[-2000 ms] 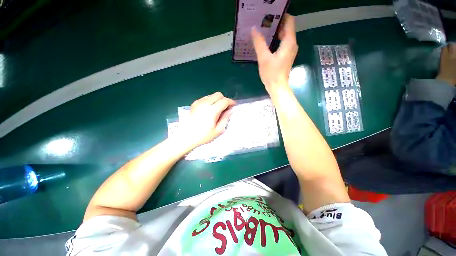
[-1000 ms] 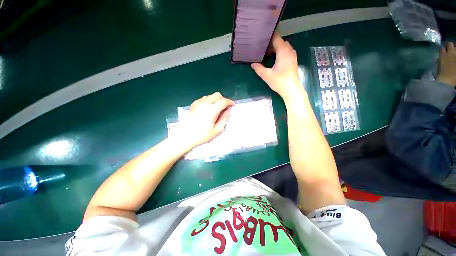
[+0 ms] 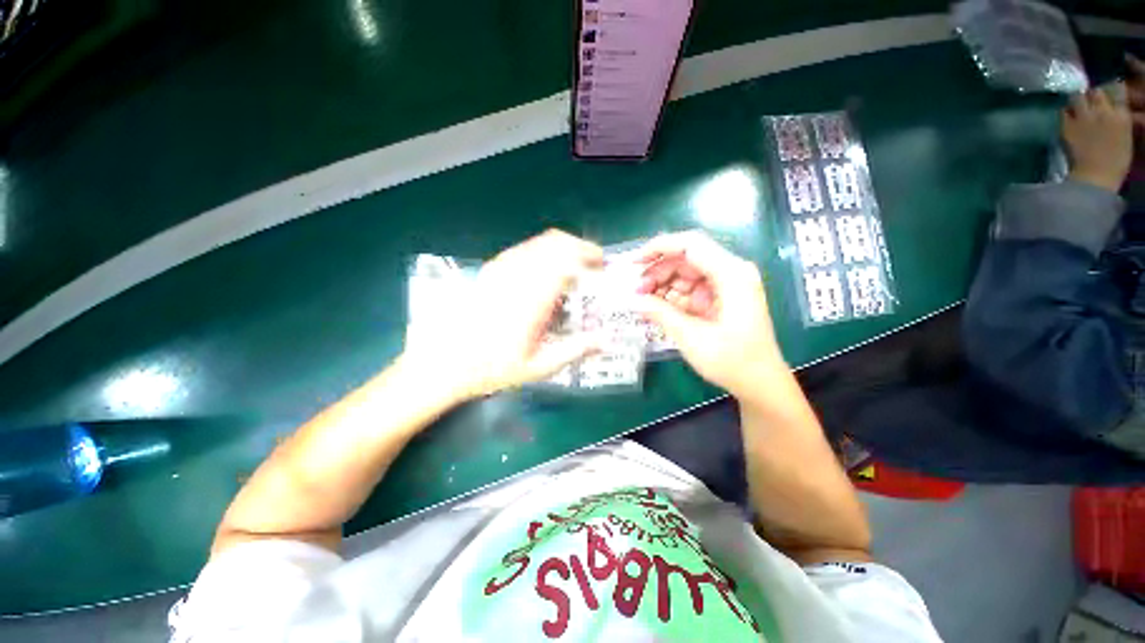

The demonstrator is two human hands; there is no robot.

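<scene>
Bagged panels (image 3: 612,366) lie on the green surface under my hands, pale with dark and reddish marks and clear edges. A bright white part (image 3: 435,286) shows at the left of my left hand. My left hand (image 3: 512,308) is at the left side of the panels with its fingers curled. My right hand (image 3: 716,308) is at their right side, thumb and fingertips close together. What lies between the fingertips of either hand is too small and blurred to tell.
A lit smartphone (image 3: 624,82) stands beyond the panels. A separate bagged panel (image 3: 829,220) lies to the right. A blue bottle (image 3: 44,465) lies at far left. At far right are another person's hand (image 3: 1099,136), denim sleeve and a silvery clear bag (image 3: 1020,47). A pale rail (image 3: 377,157) crosses behind.
My right hand has left the smartphone and come down to the panels. My left hand has shifted, and the panels now show apart with their marks visible. The phone's screen content has changed.
</scene>
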